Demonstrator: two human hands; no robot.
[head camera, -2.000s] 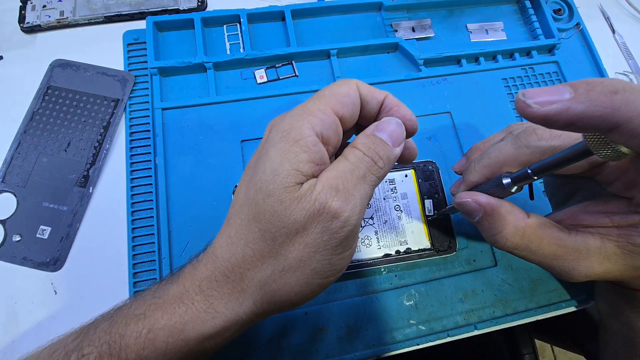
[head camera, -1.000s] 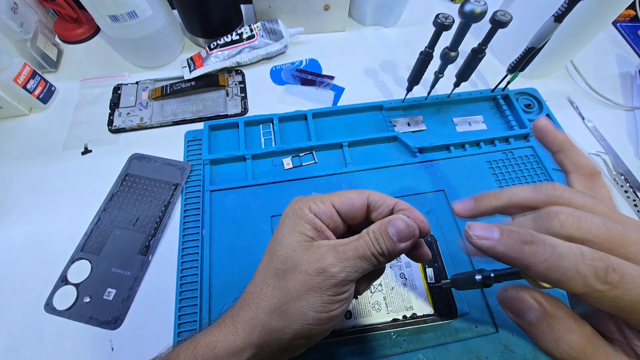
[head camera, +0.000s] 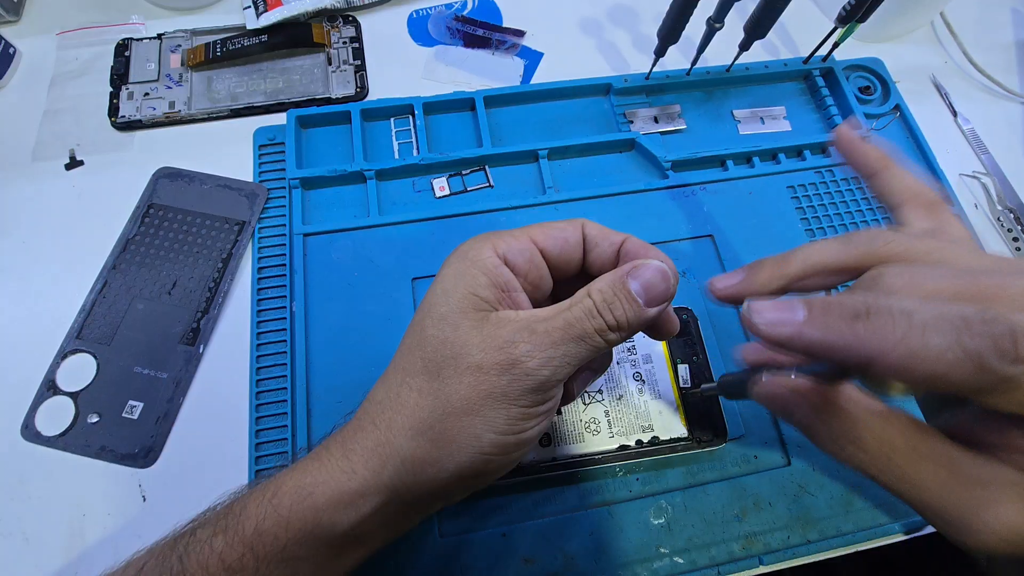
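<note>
An opened smartphone (head camera: 704, 416) lies on a blue silicone repair mat (head camera: 360, 264), its battery (head camera: 632, 400) exposed. My left hand (head camera: 544, 336) rests over the phone's left part, thumb and forefinger tips together; whether they pinch something small cannot be made out. My right hand (head camera: 872, 320) is blurred, at the phone's right end. Its thumb and a finger are around a dark precision screwdriver (head camera: 740, 384), while other fingers are spread. The driver's tip meets the black cover at the phone's right end. Much of the phone is hidden under my left hand.
A grey back cover (head camera: 152, 312) lies left of the mat, a phone frame with flex cable (head camera: 240, 72) behind it. SIM trays (head camera: 464, 182) and razor blades (head camera: 656, 118) sit in mat compartments. Several screwdrivers (head camera: 676, 32) stand at the back edge; tweezers (head camera: 996, 208) lie at right.
The view has shifted between frames. My right hand's fingers, closer around the screwdriver two seconds ago, are now more spread. The screwdriver remains at the phone's right end, and my left hand stays over the phone.
</note>
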